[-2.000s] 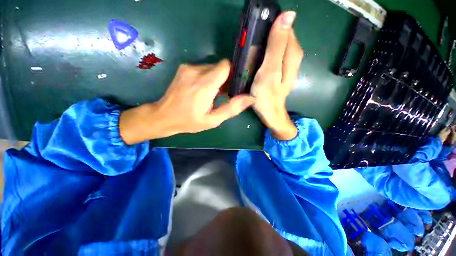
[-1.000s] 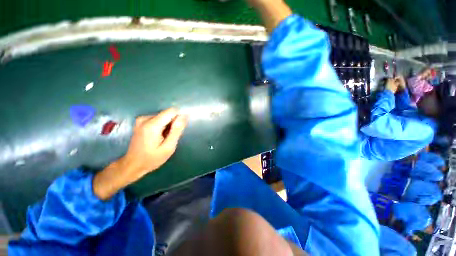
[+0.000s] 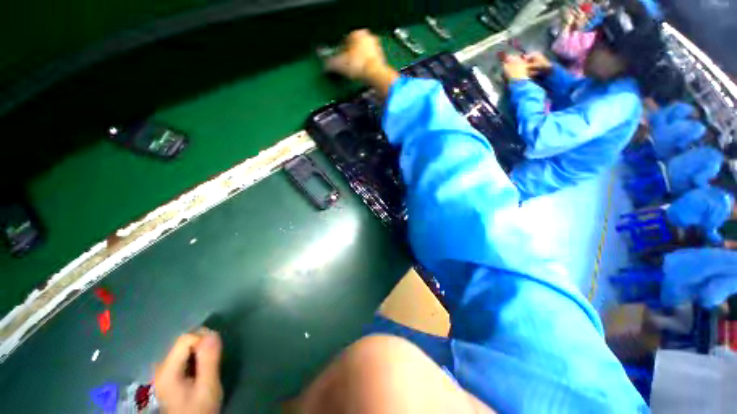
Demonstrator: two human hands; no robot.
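My right hand [image 3: 357, 58] is far out over the green belt at the top centre. It is blurred, with its fingers at a small dark phone [image 3: 328, 53]; whether they grip it is unclear. My left hand [image 3: 190, 369] is loosely curled low over the bench, cut off by the bottom edge, with nothing visible in it. A black rear housing [image 3: 312, 181] lies on the bench by the whitish rail. Another dark phone unit [image 3: 162, 141] lies on the belt, and one more [image 3: 19, 228] is at the left edge.
The black blister tray [image 3: 364, 154] lies right of the housing, partly under my right sleeve. Red strips [image 3: 104, 310], a blue triangular pick [image 3: 105, 395] and small dark red parts [image 3: 144, 396] are at lower left. The whitish rail [image 3: 174, 212] divides bench and belt. A person in blue [image 3: 578, 121] sits at right.
The phone unit first held between both hands is no longer in them. My right arm has reached out over the belt. My left hand stays curled. The view has swung right and up.
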